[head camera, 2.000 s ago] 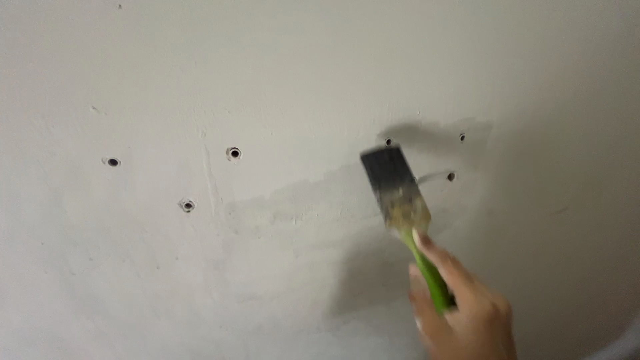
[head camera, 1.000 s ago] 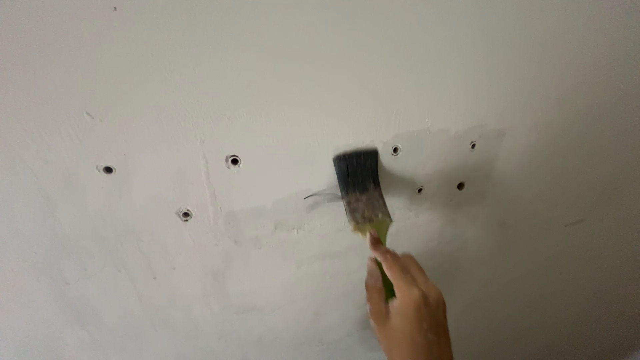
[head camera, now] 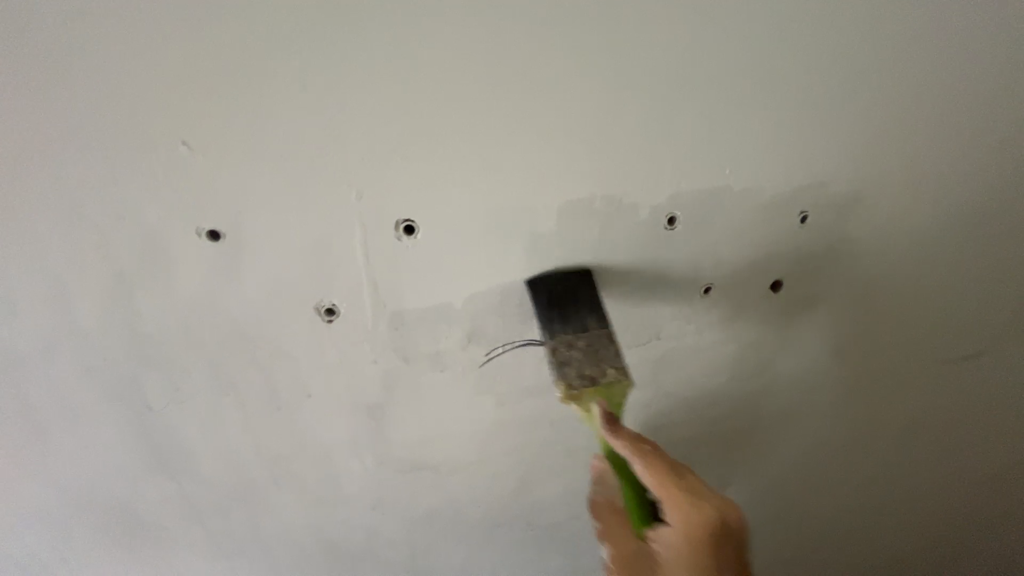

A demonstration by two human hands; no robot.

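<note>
My right hand [head camera: 672,512] grips the green handle of a flat paintbrush [head camera: 588,352] at the lower middle right. The dark bristles point up at the pale wall [head camera: 480,120], tilted slightly left; whether the tips touch it I cannot tell. Dried residue coats the brush's ferrule, and a few loose bristles stick out on its left side. A darker, damp-looking patch [head camera: 424,328] runs across the wall on both sides of the brush. My left hand is out of view.
Several drilled holes dot the wall: one with a plug [head camera: 408,230] left of the brush, another [head camera: 329,311] lower down, a dark one [head camera: 214,234] farther left. More, such as a plugged hole [head camera: 672,221], lie to the right. A raised vertical streak [head camera: 366,272] marks the surface.
Since two seconds ago the brush has moved left from beside the right-hand holes. The dark patch now reaches above and around those holes. My right hand has kept its grip.
</note>
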